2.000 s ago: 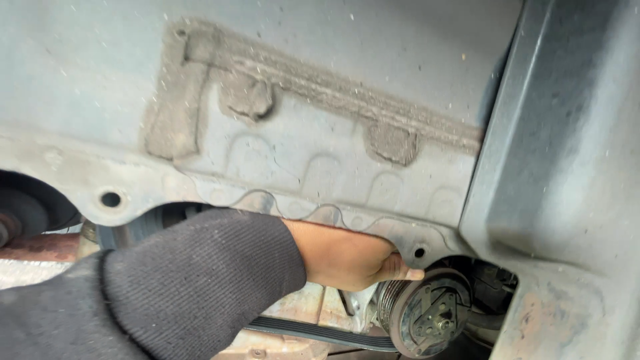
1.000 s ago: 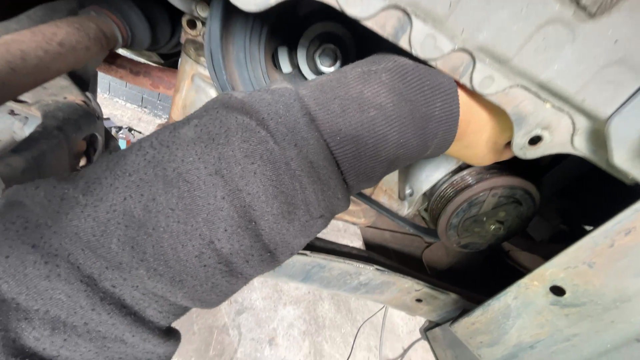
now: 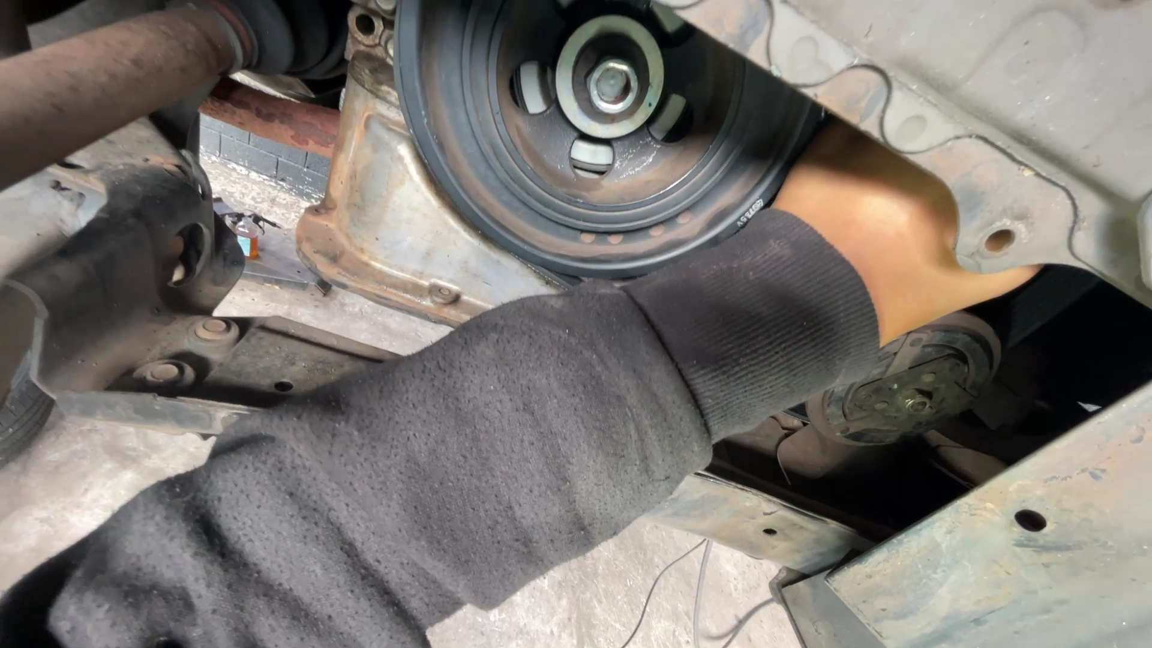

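Observation:
My left hand (image 3: 877, 220), in a dark grey knit sleeve (image 3: 504, 423), reaches from the lower left up behind the scalloped edge of a vehicle body panel (image 3: 1044, 171). Only the wrist, the back of the hand and part of what looks like the thumb show; the fingers are hidden, and so is anything in them. Left of the wrist is a large crankshaft pulley (image 3: 621, 211) with a central hex bolt (image 3: 614, 85). Just below the hand sits a smaller, rusty compressor clutch pulley (image 3: 918, 387). My right hand is out of view.
A rusty drive shaft (image 3: 117, 85) crosses the upper left, above a bolted metal bracket (image 3: 270, 355). A pale metal rail (image 3: 1008, 531) fills the lower right. Below lie the concrete floor (image 3: 576, 594), a thin cable (image 3: 666, 576) and a small bottle with orange contents (image 3: 246, 241).
The view has shifted strongly, from the body panel to the pulleys. The left hand stays reached behind the panel edge; its thumb tip, visible near the small pulley two seconds ago, is now largely hidden.

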